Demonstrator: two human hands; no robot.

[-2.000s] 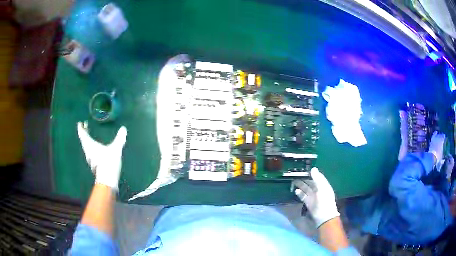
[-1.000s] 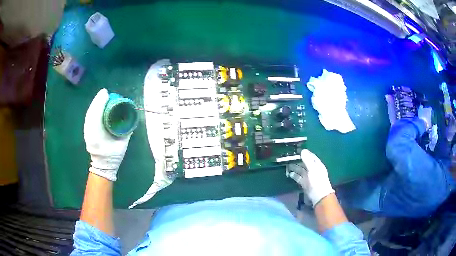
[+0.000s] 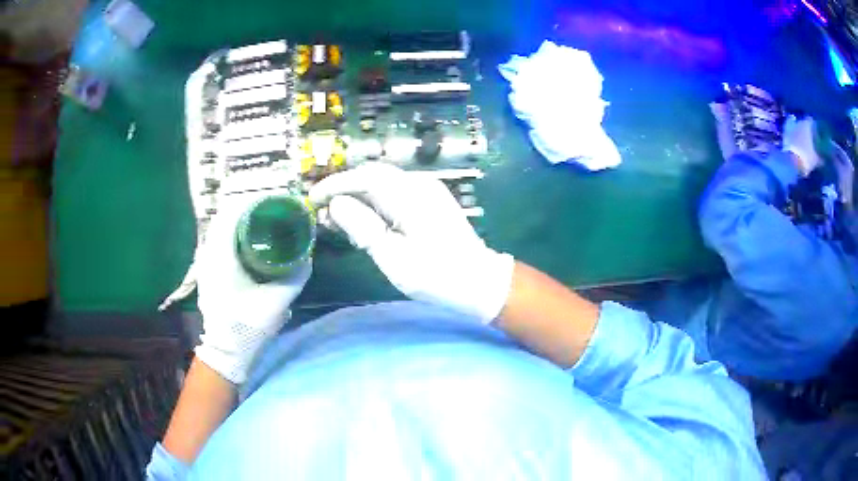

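My left hand (image 3: 246,291), in a white knit glove, holds the round open jar (image 3: 275,235) of greenish liquid over the board's near left part. My right hand (image 3: 414,235), gloved too, is beside the jar's right rim with its fingers bent together. Whether it holds the brush is hidden by the glove. The green circuit board (image 3: 372,117) lies under and beyond both hands, with white heatsinks at left and yellow-black transformers (image 3: 320,108) mid-board. Its near edge is mostly covered by my hands.
A pale strip (image 3: 196,141) runs along the board's left edge, its tail loose near the bench edge. A crumpled white cloth (image 3: 564,105) lies right of the board. Small white containers (image 3: 127,23) stand far left. A person in blue (image 3: 776,254) works on another board (image 3: 753,117) at right.
My left hand has taken hold of the jar and brought it right, over the board. My right hand has left the board's right corner and come to the jar. The thin stick is out of sight.
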